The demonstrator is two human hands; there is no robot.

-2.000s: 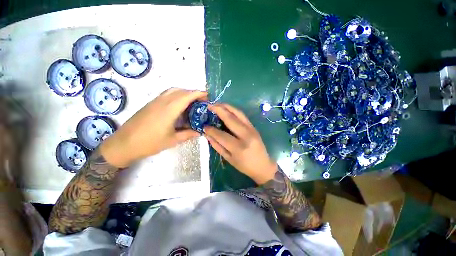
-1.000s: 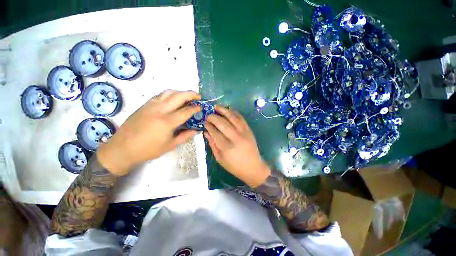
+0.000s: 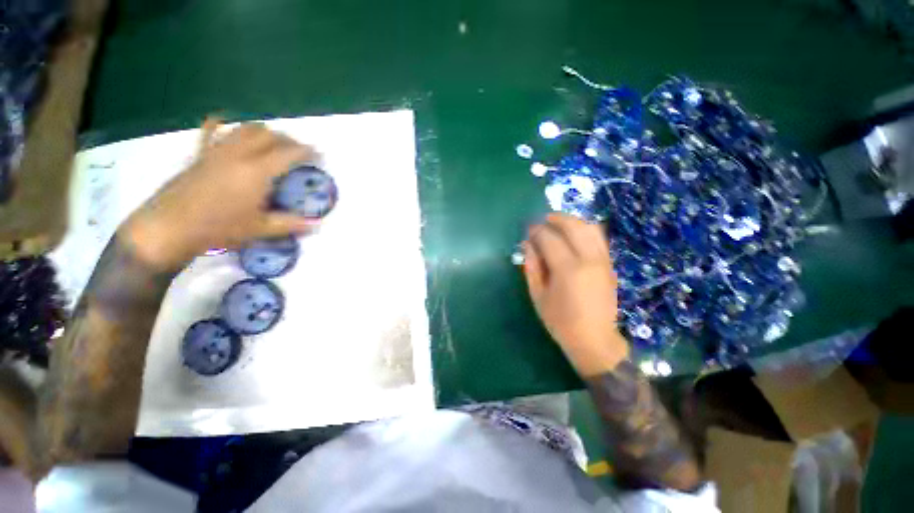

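Note:
My left hand [image 3: 225, 190] is over the upper part of the white sheet [image 3: 341, 331], with its fingers around the edge of a round grey-blue housing [image 3: 306, 190]. Three more housings lie below it in a slanting row: one just under the hand [image 3: 269, 258], one lower [image 3: 253, 305] and one at the lower left [image 3: 211, 347]. My right hand [image 3: 571, 276] is at the left edge of the heap of blue circuit boards [image 3: 692, 220]. Its fingertips are blurred, and whether they grip a board cannot be told.
Small white wire-end discs [image 3: 548, 130] lie at the heap's upper left. A metal fixture [image 3: 890, 165] stands at the right edge. An open cardboard box [image 3: 817, 401] is at lower right. A dark parts pile [image 3: 30, 306] and a brown carton edge [image 3: 60, 130] are at far left.
My hands have parted; they held a blue board together between them. My left hand has moved up and left to a housing, my right hand right to the heap. The camera view has shifted.

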